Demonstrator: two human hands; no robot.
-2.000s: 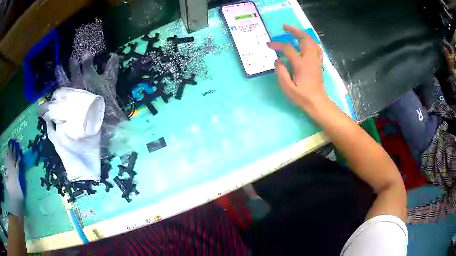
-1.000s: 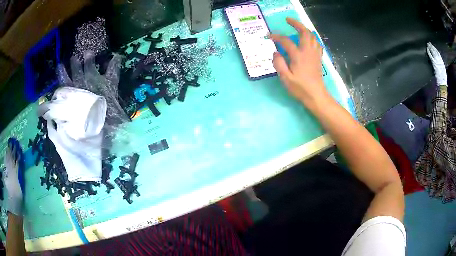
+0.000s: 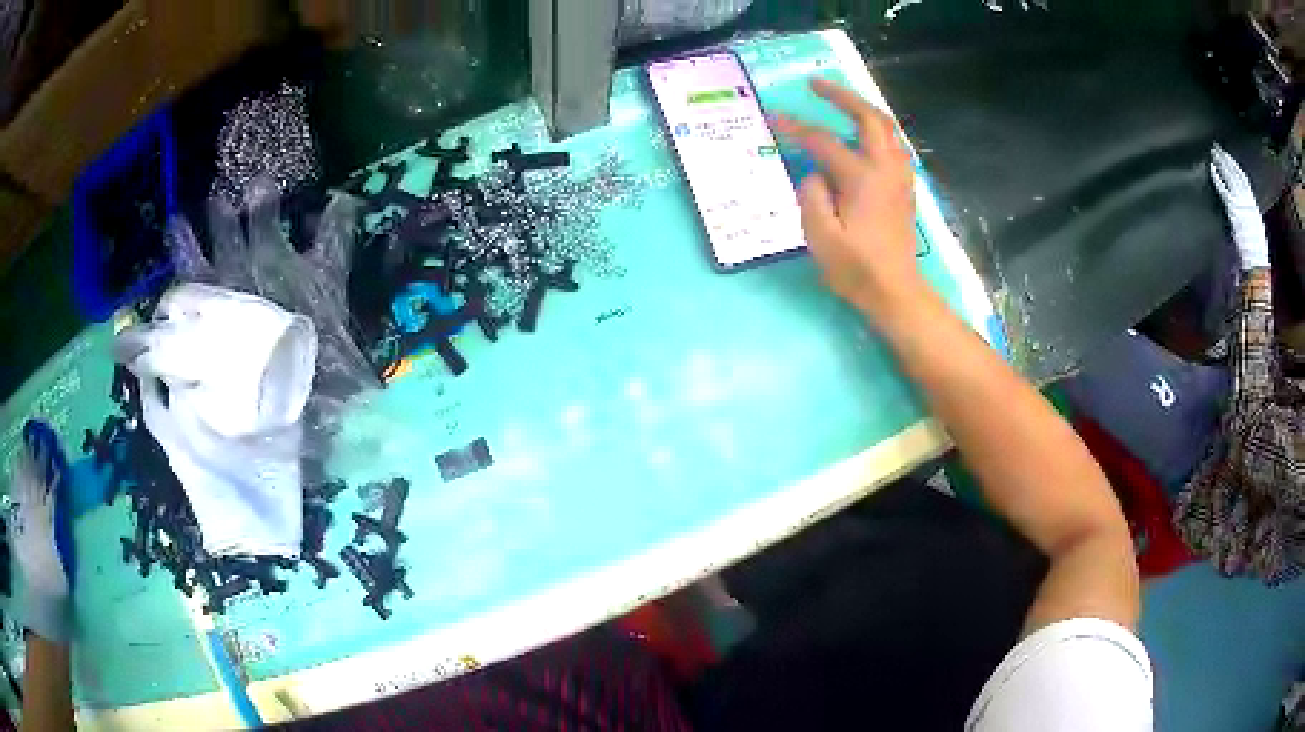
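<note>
A smartphone (image 3: 730, 165) with a lit white and pink screen lies flat on the turquoise mat (image 3: 601, 443) near its far right part. My right hand (image 3: 863, 200) is bare and holds nothing. Its fingers are bent and apart over the phone's right edge; whether a fingertip touches the screen cannot be told. My left hand is not in view.
Black plastic brackets (image 3: 375, 551), silver screws (image 3: 523, 229), a white cloth (image 3: 229, 415) and a clear plastic glove or bag (image 3: 272, 265) lie left. A blue bin (image 3: 126, 215) and metal post (image 3: 575, 65) stand behind. Other people's gloved hands show at far left (image 3: 36, 536) and right (image 3: 1239, 208).
The view has shifted so the bench sits lower in the picture. My right hand stays beside the phone, its fingers slightly moved. The other person's gloved hand at right has come into view since the first frame.
</note>
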